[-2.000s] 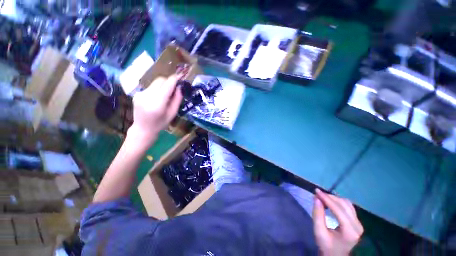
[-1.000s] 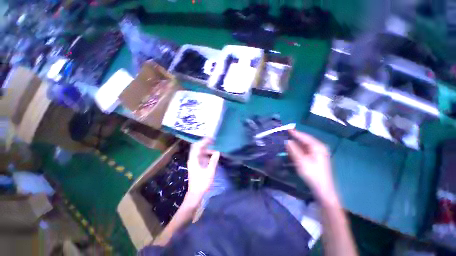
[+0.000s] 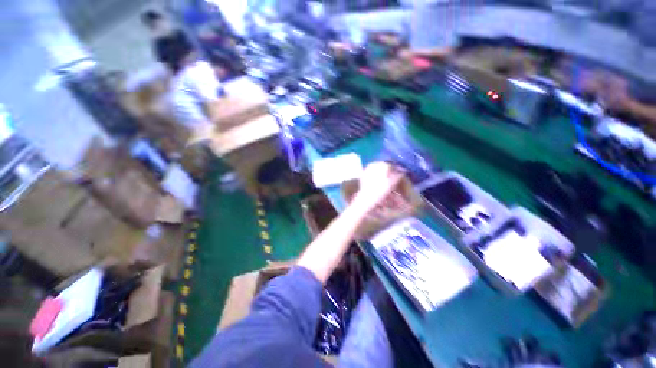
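My left hand (image 3: 379, 187) reaches into the open brown carton (image 3: 403, 208) at the near left of the bench. Its fingertips are over or inside the carton, blurred, and I cannot tell whether they hold anything. The white tray (image 3: 434, 278) of slim silver-and-black parts lies just right of the carton. My right hand is out of the picture. Dark blurred pieces (image 3: 529, 352) show on the bench at the bottom edge.
Two white boxes (image 3: 471, 237) and a yellow-brown box (image 3: 575, 298) stand behind the tray. A white box (image 3: 336, 170) lies left of the carton. A floor-level carton (image 3: 241, 298) of black parts is below the bench. A person (image 3: 193, 90) is at the far left.
The view has swung left. My left hand has moved from the front of the white tray to the brown carton. My right hand, earlier at the black pieces and a white strip, has left the picture.
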